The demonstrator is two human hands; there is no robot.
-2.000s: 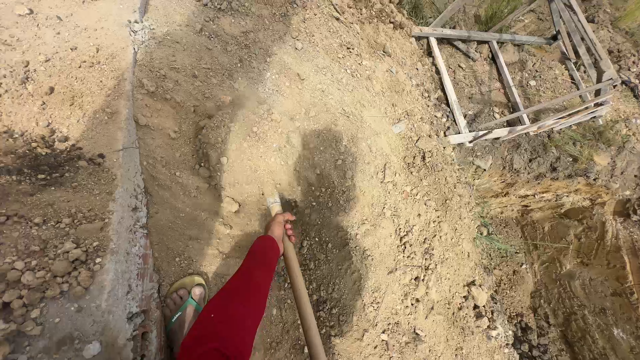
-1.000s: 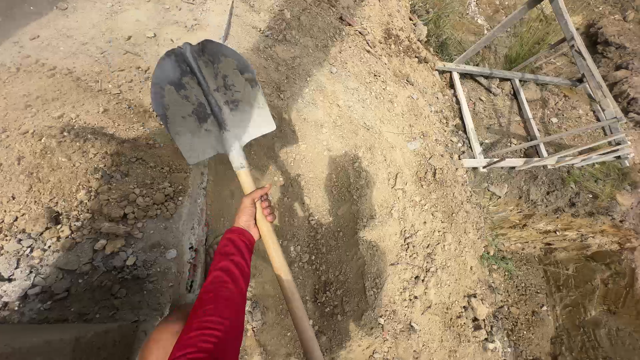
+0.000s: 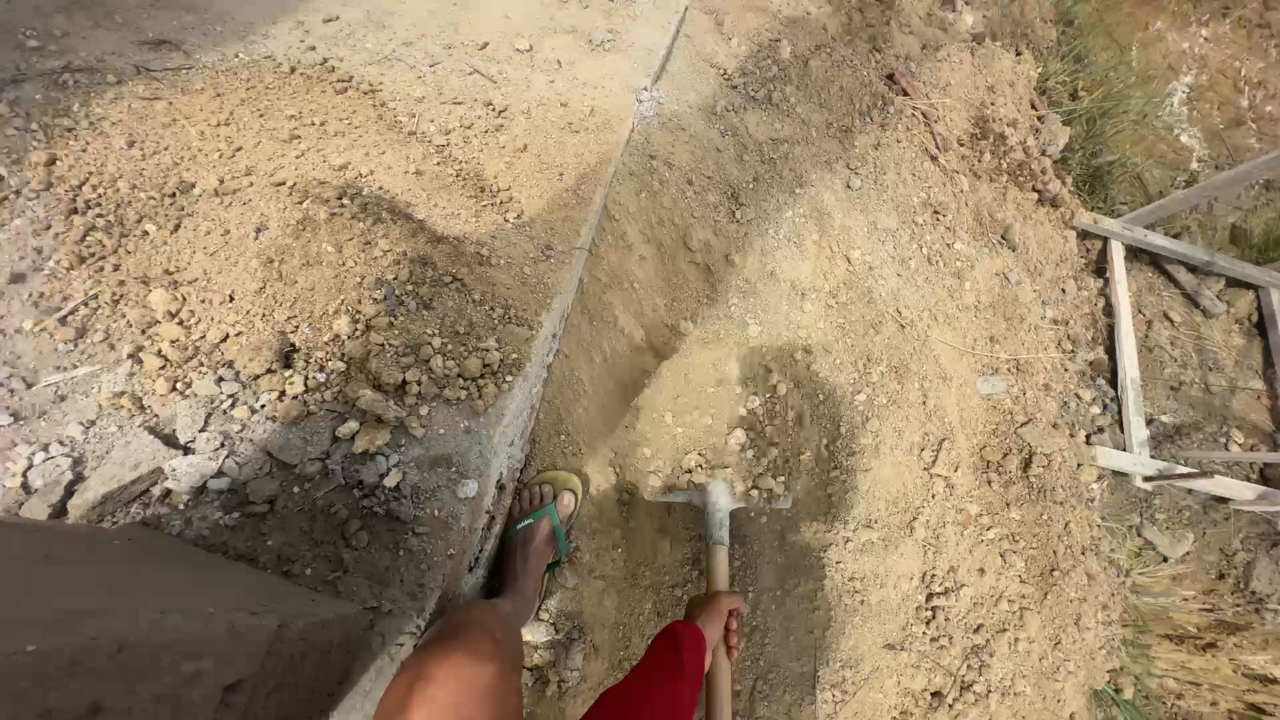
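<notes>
My left hand (image 3: 717, 618), at the end of a red sleeve, grips the wooden shaft (image 3: 718, 570) of a shovel at the bottom centre. Just ahead of the hand is the shovel's metal socket (image 3: 718, 510). The blade lies largely hidden under loose earth and small stones (image 3: 740, 440), with only its rear edge showing on both sides of the socket. The far end of the shaft runs out of the frame at the bottom. My right hand is not in view.
My foot in a green-strapped sandal (image 3: 545, 525) stands left of the shovel, beside a concrete edge (image 3: 535, 385). Beyond that edge lie heaped soil (image 3: 300, 230) and broken concrete chunks (image 3: 125, 470). A wooden frame (image 3: 1128, 340) stands at the right, and a block (image 3: 150, 620) at the lower left.
One second ago the shovel blade was raised and bare over the concrete edge. Now it is down in the earth right of that edge, with soil over it. My left hand has kept hold of the shaft.
</notes>
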